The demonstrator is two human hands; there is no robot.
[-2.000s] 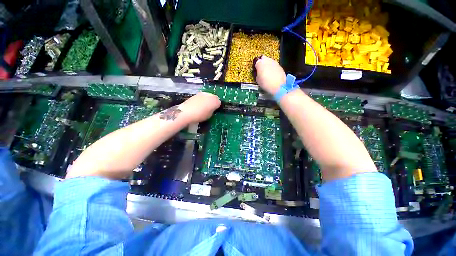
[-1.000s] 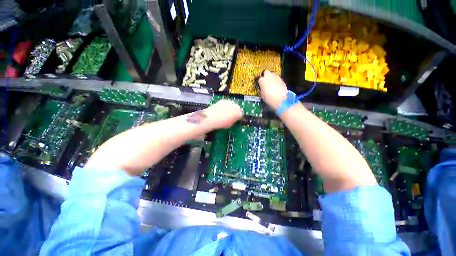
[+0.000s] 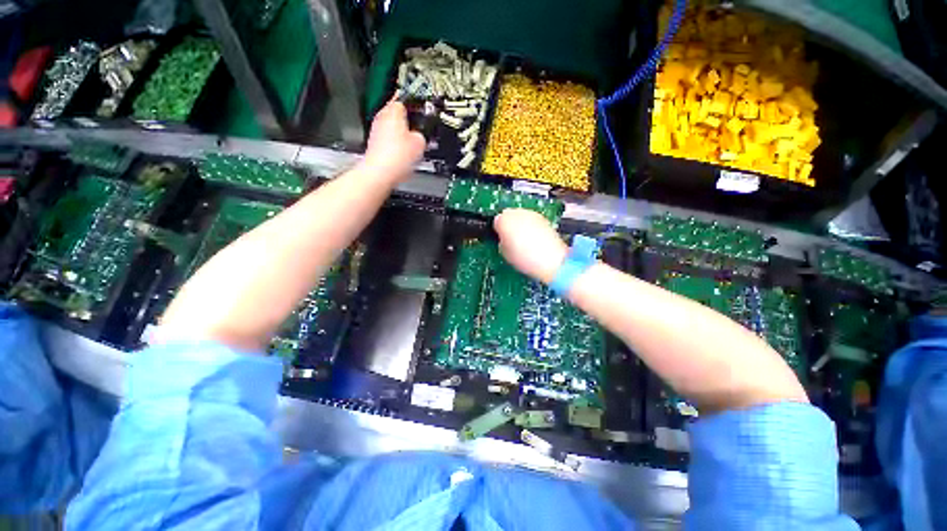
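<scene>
My left hand (image 3: 396, 141) is at the left edge of the bin of pale cylindrical components (image 3: 457, 85); its fingertips reach into the bin, and their grip is unclear. My right hand (image 3: 528, 243), with a light blue wrist strap (image 3: 578, 266), is over the top edge of the green printed circuit board (image 3: 519, 322), at the narrow green board strip (image 3: 480, 197). Its fingers are bunched and point away; whether they hold a part is hidden. The board lies in a black carrier (image 3: 420, 365). The bin of small yellow-gold components (image 3: 540, 129) is just beyond my right hand.
Yellow blocks (image 3: 735, 99) fill a bin at the right. Green components (image 3: 179, 81) and silvery ones (image 3: 66, 83) are at the far left. The coiled blue cord (image 3: 646, 68) hangs between bins. Metal shelf posts (image 3: 337, 73) stand left. Blue-clothed people are at both sides.
My left hand has moved from the board's top edge up to the pale component bin. My right hand has left the yellow-gold bin and come down to the board's top edge. The view has shifted slightly.
</scene>
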